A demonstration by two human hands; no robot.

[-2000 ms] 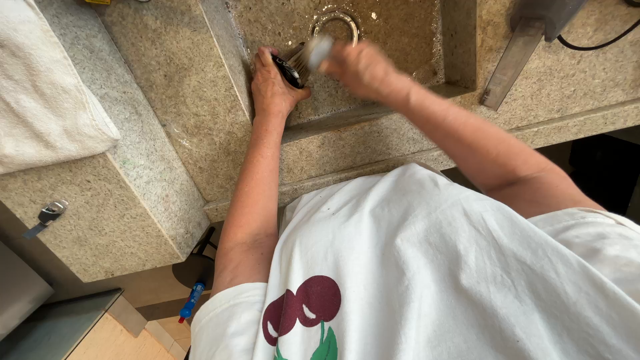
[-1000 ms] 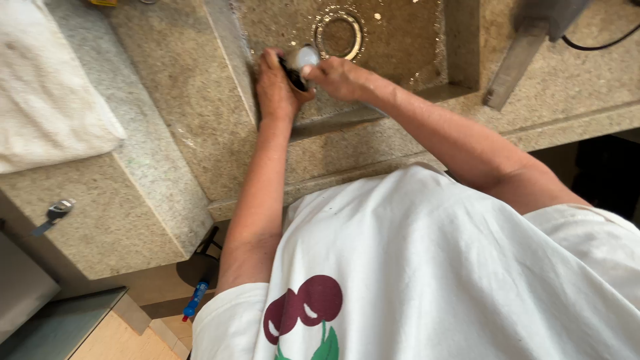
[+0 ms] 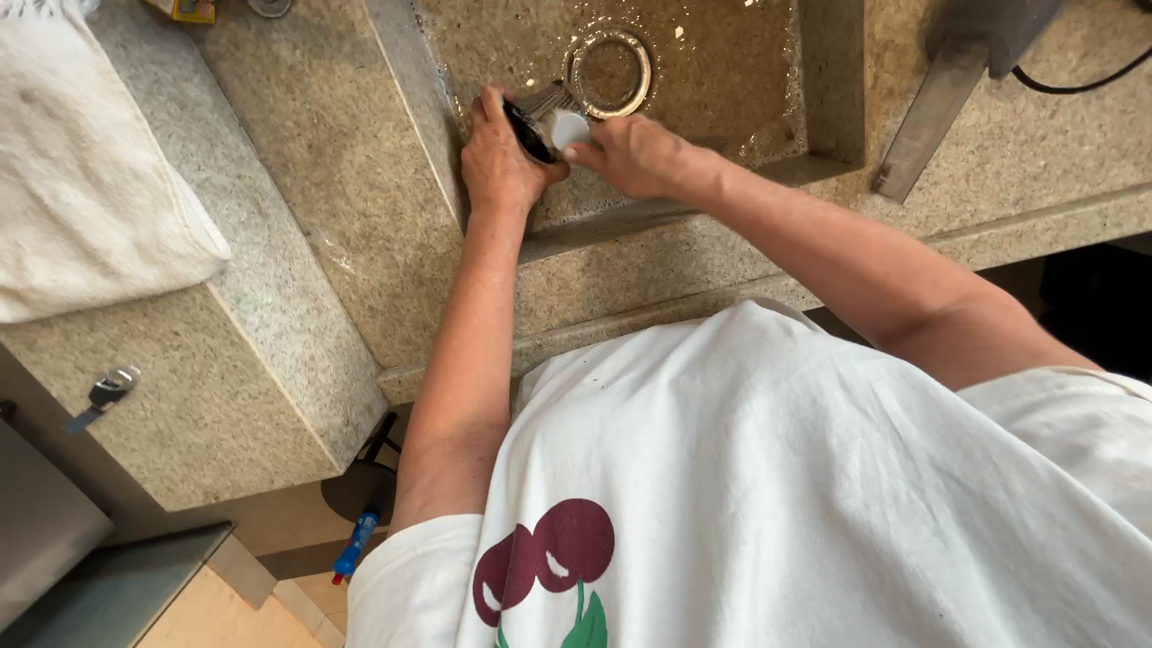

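Observation:
My left hand (image 3: 506, 162) is closed around a black brush head (image 3: 527, 132) with greyish bristles (image 3: 551, 99), held tilted over the left front part of a stone sink basin (image 3: 720, 90). Against the bristles is a small white, rounded object (image 3: 569, 130), which my right hand (image 3: 634, 155) grips between thumb and fingers; its exact kind I cannot tell. Just beyond both hands lies the round metal drain ring (image 3: 612, 72). Wet sheen and small white bits show on the basin floor.
A white towel (image 3: 99, 180) lies on the raised counter at left, near a small dark object with a strap (image 3: 112, 387). A grey appliance (image 3: 976, 54) with a cord stands right of the sink. The counter's front edge (image 3: 621, 319) runs before my body. A blue bottle (image 3: 357, 543) is lower left.
My right hand has moved a little closer to my left hand since two seconds ago, when it was blurred by motion. Both hands keep their hold.

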